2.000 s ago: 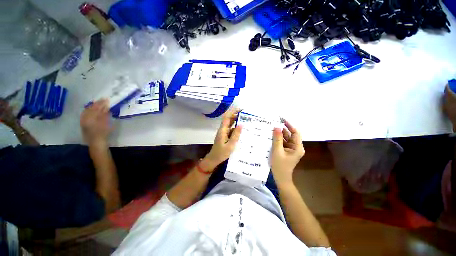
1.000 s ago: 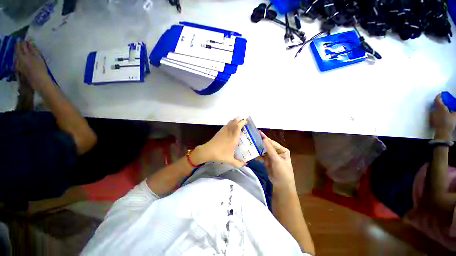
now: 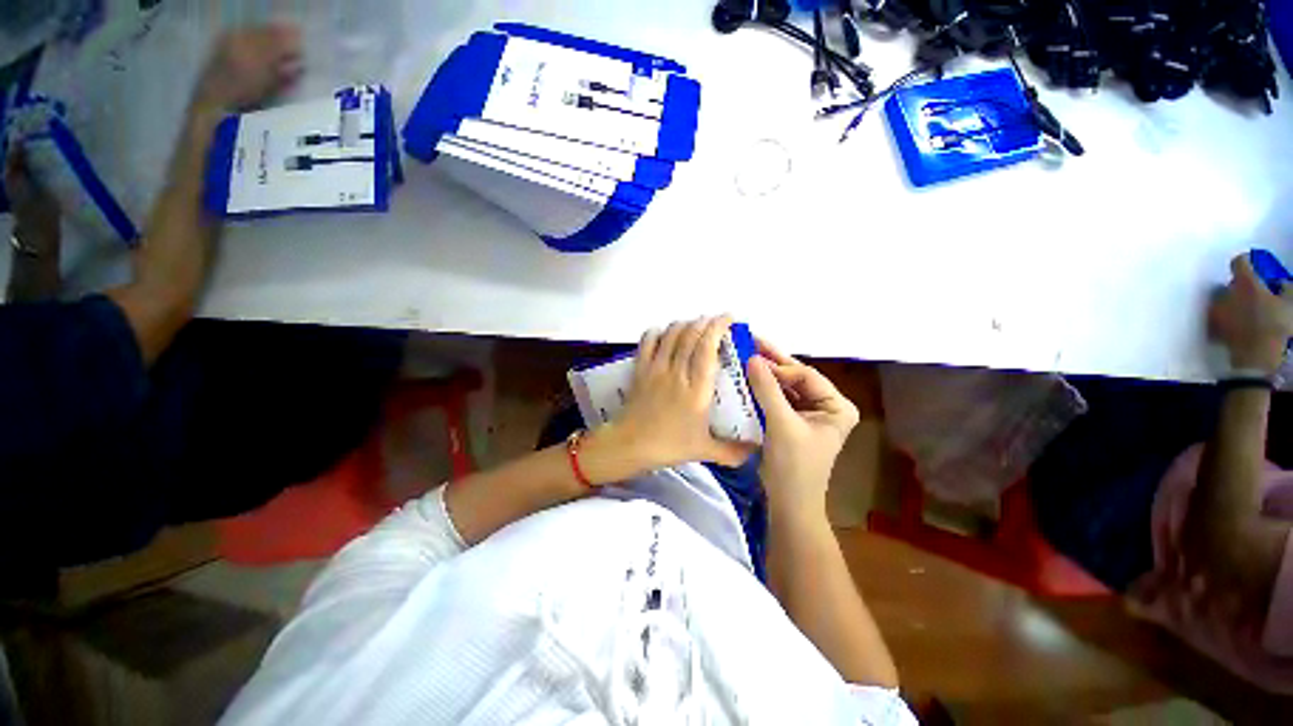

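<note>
A white retail box [image 3: 735, 397] with a blue end is held over my lap, just off the table's front edge. My left hand [image 3: 672, 401] lies across the box and grips it, covering its middle. My right hand [image 3: 803, 420] has its thumb and fingers at the box's blue right end. On the table stands a fanned carton stack [image 3: 567, 107] with blue edges and a cable picture. A blue insert tray [image 3: 967, 128] with a black cable lies to the right of the stack.
A small pile of white-and-blue packs [image 3: 308, 156] lies left of the carton stack. A heap of black cables [image 3: 1134, 43] is at the back right. A neighbour's arm [image 3: 177, 213] reaches over the table at left. Another person's hand [image 3: 1251, 315] holds a blue piece at right.
The box has turned from upright to lying sideways, with its blue end to the right. My left hand now lies across it. The left neighbour's hand has moved on the table.
</note>
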